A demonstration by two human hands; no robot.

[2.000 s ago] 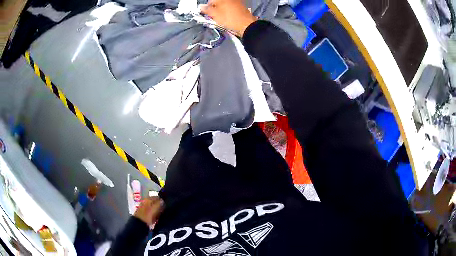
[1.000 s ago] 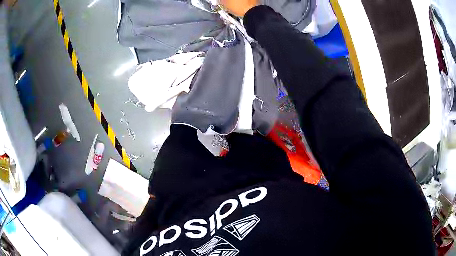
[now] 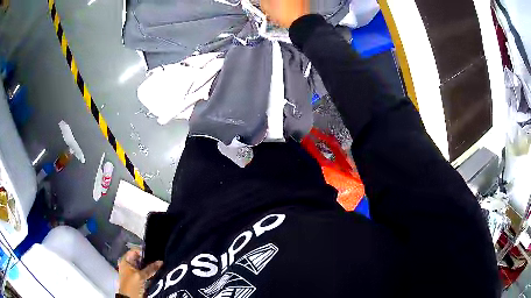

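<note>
The grey garment bundle point(image 3: 233, 96), with white pieces among it, spreads from the top edge down to my lap and is gathered at its middle. My right hand point(image 3: 285, 10) is blurred and partly cut off by the top edge. It is closed on the gathered middle; its fingertips are unclear. My left hand point(image 3: 135, 275) is low at the left by my side, holding a black flat slab that looks like a smartphone point(image 3: 156, 236), partly against my black sweater.
The orange-red stool point(image 3: 348, 189) shows beside my lap. A white table with a tan edge point(image 3: 404, 78) stands at the right, with a blue crate point(image 3: 372, 38) beside it. Yellow-black tape point(image 3: 87, 99) crosses the grey floor at the left. White tubs point(image 3: 73, 256) stand at the lower left.
My left hand, out of sight one second ago, now shows with the black slab. The view has swung since two seconds ago. My right hand stays at the bundle's gathered middle.
</note>
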